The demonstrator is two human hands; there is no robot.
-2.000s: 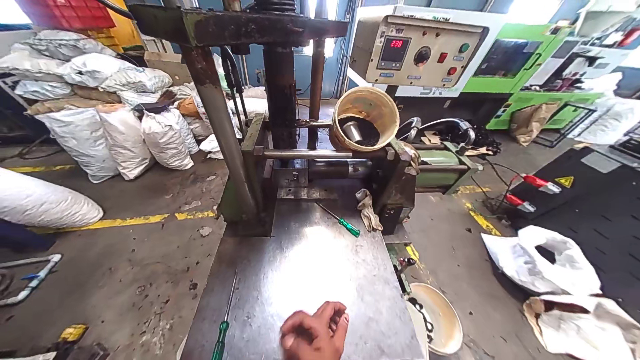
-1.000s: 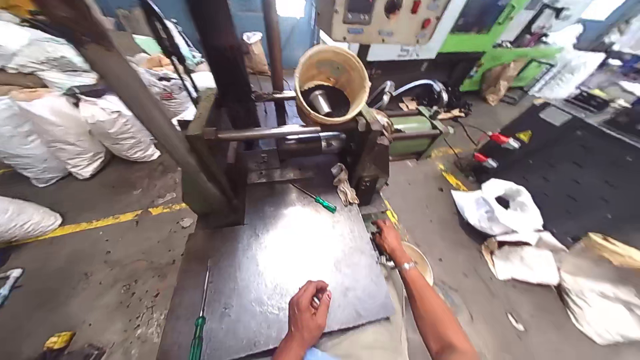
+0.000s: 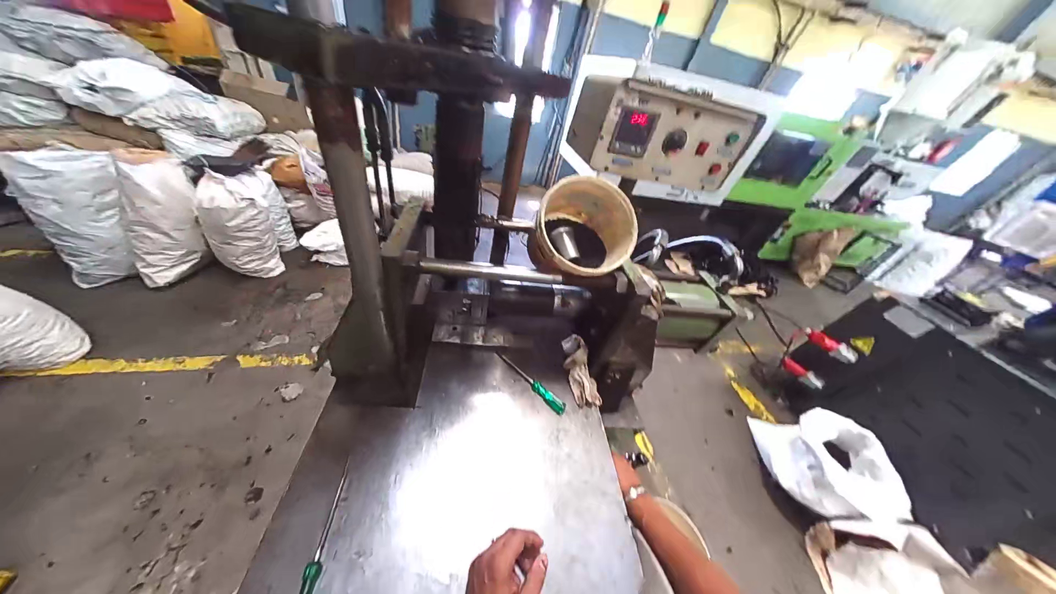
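My left hand [image 3: 507, 563] rests at the near edge of the steel plate table [image 3: 462, 495], its fingers curled; whether it holds anything is hidden. My right hand [image 3: 624, 472] reaches down past the table's right edge, close to a dark fitting [image 3: 635, 459], and its fingers are hidden. A green-handled screwdriver [image 3: 548, 398] lies near the machine, beside a crumpled cloth glove or rag [image 3: 580, 371]. Another green-handled screwdriver [image 3: 311, 576] lies at the table's left edge. A stained plastic tub [image 3: 620, 216] with a metal cylinder [image 3: 566, 244] in it sits on the machine.
Steel machine columns [image 3: 351, 206] stand behind the table. A control box [image 3: 676, 136] with a red display is beyond them. Filled white sacks [image 3: 239, 219] are at the left, an open white sack [image 3: 866, 495] at the right. A pale bucket [image 3: 685, 524] stands below my right forearm.
Two seconds ago only one hand showed, over the table. My right arm then came into view at the table's right side and remains there. The view has tilted down and back up.
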